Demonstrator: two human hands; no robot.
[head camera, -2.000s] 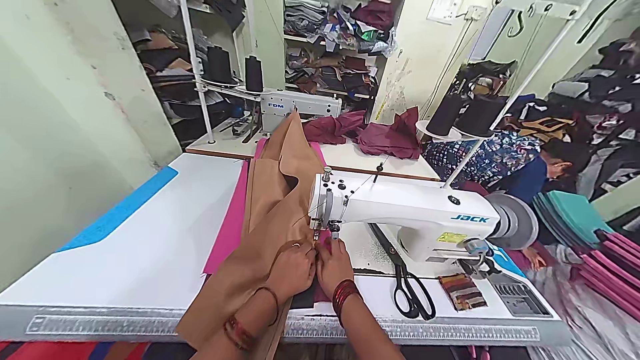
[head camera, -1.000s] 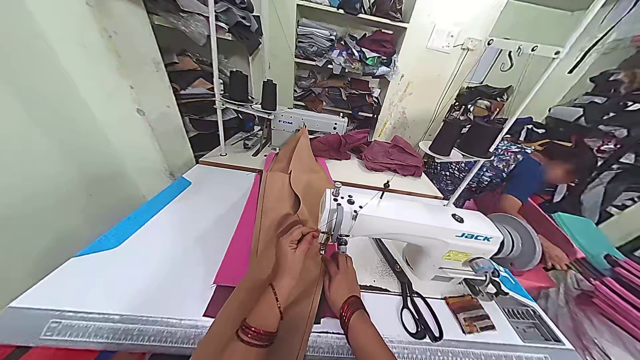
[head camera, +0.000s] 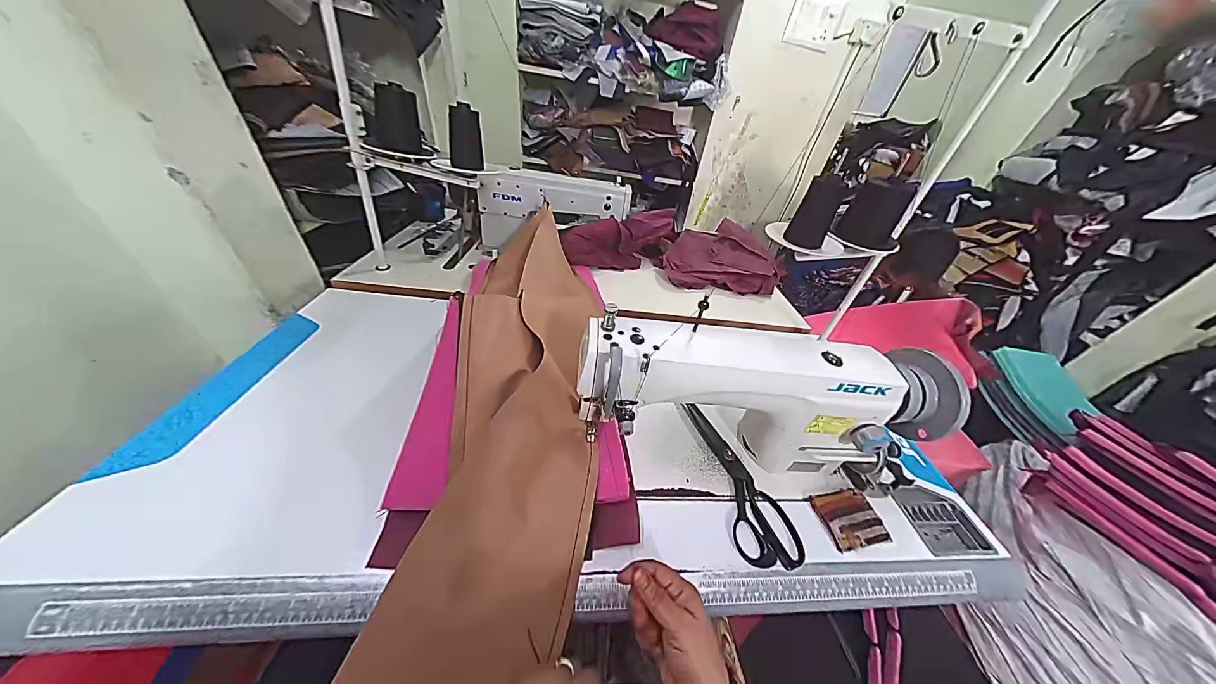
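Observation:
A long tan piece of leather-like material (head camera: 503, 475) lies under the needle area of a white Jack sewing machine (head camera: 750, 370) and hangs over the table's front edge. Pink sheets (head camera: 418, 465) and a maroon sheet (head camera: 617, 525) lie beneath it. At the bottom edge, only a small part of my left hand (head camera: 562, 671) shows, close to the tan piece; its grip is hidden. My right hand (head camera: 665, 608) is at the ruler edge, right of the tan piece, fingers curled with thumb against them; whether something thin is pinched there is unclear.
Black-handled scissors (head camera: 750, 503) and a striped fabric swatch (head camera: 850, 521) lie right of the needle. Behind stand a second sewing machine (head camera: 556, 195) and crumpled maroon material (head camera: 719, 256). Pink and teal stacks (head camera: 1040, 389) are at the right. A person is partly visible behind the thread cones (head camera: 866, 211).
Both hands have moved from the needle area toward me, down to the table's front edge. The tan piece now reaches farther over that edge. The person at the right has moved mostly out of sight.

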